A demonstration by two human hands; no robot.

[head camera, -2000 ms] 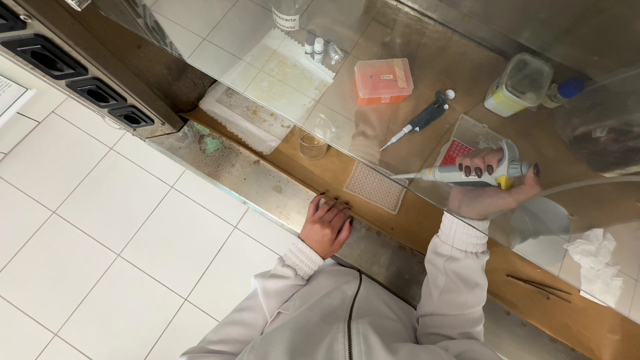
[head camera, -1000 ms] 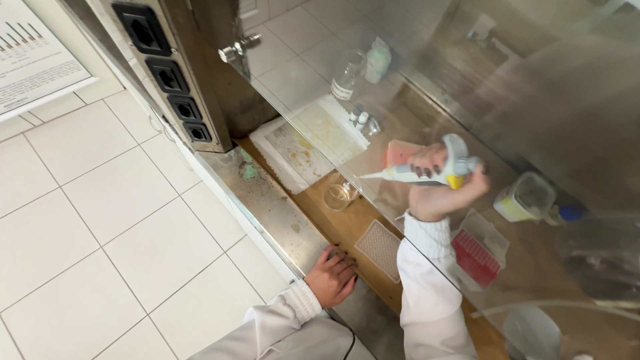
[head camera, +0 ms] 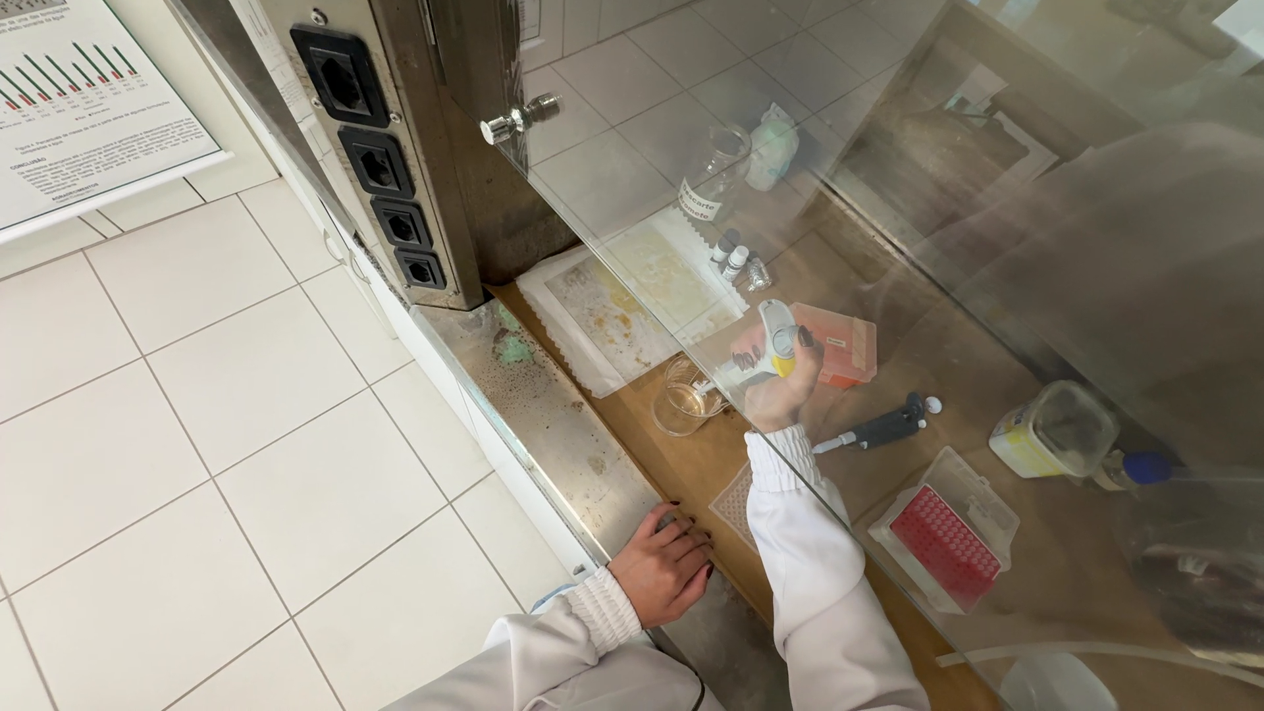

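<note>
Behind the glass sash, my right hand is closed around a white and grey micropipette with a yellow part. Its tip end reaches into a small glass beaker at the hood's front. My left hand rests with curled fingers on the steel front ledge, holding nothing that shows. Between my hands lies a white well plate, partly hidden by my right sleeve. Behind my right hand stands an orange-pink box; a dark micropipette lies near it, and an opened tip rack holds red racking.
A stained white absorbent sheet lies at the hood's left, near small vials and a labelled glass bottle. A plastic tub and a blue-capped bottle stand at right. The glass sash's metal knob juts out at upper left.
My right hand has carried the micropipette from above the tip rack leftward to the beaker. My left hand stays on the ledge. The view has swung left.
</note>
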